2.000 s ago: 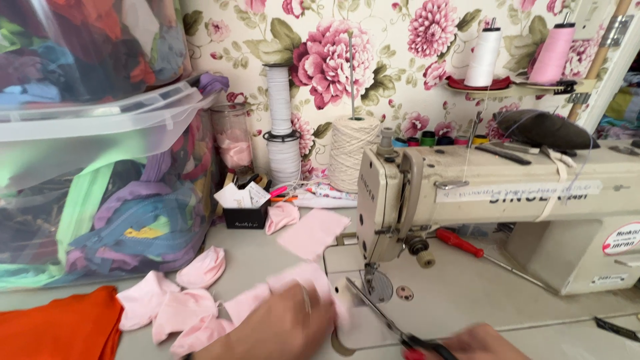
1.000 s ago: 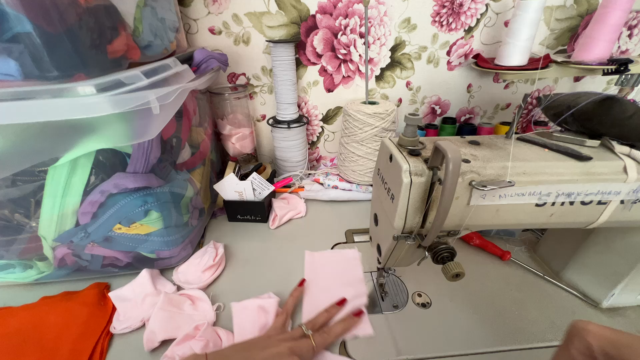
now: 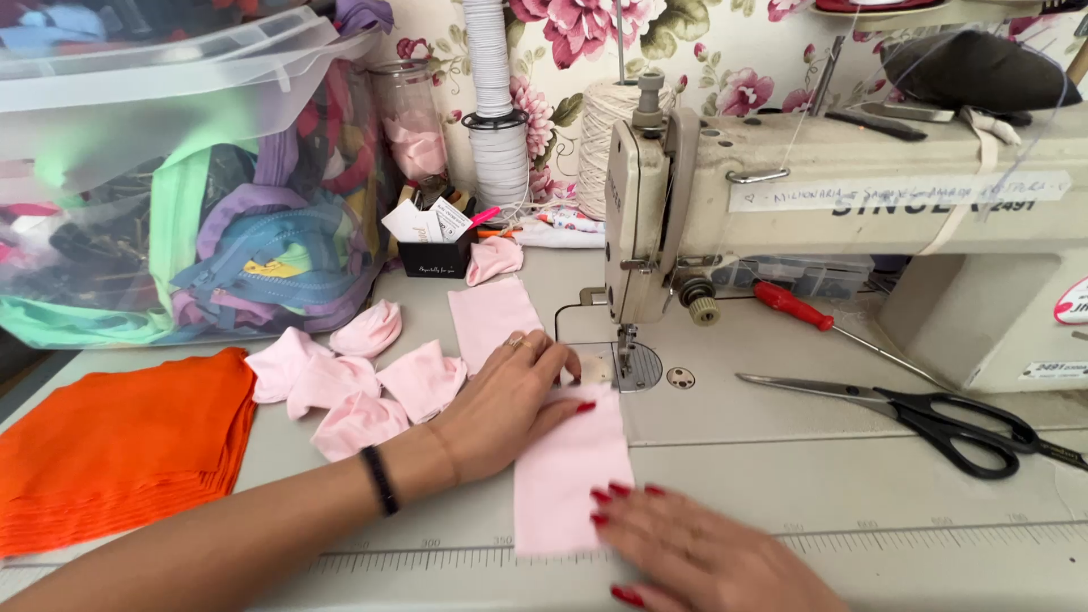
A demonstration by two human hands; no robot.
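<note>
A pink fabric rectangle [image 3: 569, 484] lies flat on the table, left of and in front of the presser foot [image 3: 626, 340] of a Singer sewing machine [image 3: 816, 187]. My left hand [image 3: 510, 399] rests at its upper end, thumb on the cloth and fingers bent; whether they pinch it cannot be told. The fingertips of my right hand [image 3: 697, 544] touch its lower right edge, the hand slightly blurred. Another flat pink piece [image 3: 493, 314] lies beyond my left hand. Several crumpled pink pieces [image 3: 340, 382] sit left of that hand. Black-handled scissors [image 3: 952, 425] lie partly open at the right.
A stack of orange fabric [image 3: 127, 450] lies at the left, before a clear plastic bin [image 3: 170, 102] of coloured zippers and cloth. A small black box [image 3: 433, 255] holds cards. A red-handled screwdriver [image 3: 790, 306] lies beside the machine. A ruler scale [image 3: 425, 558] runs along the table front.
The scissors, in my right hand two seconds ago, now lie on the table. My right hand has come in to the pink rectangle, which now lies lower, nearer the table's front.
</note>
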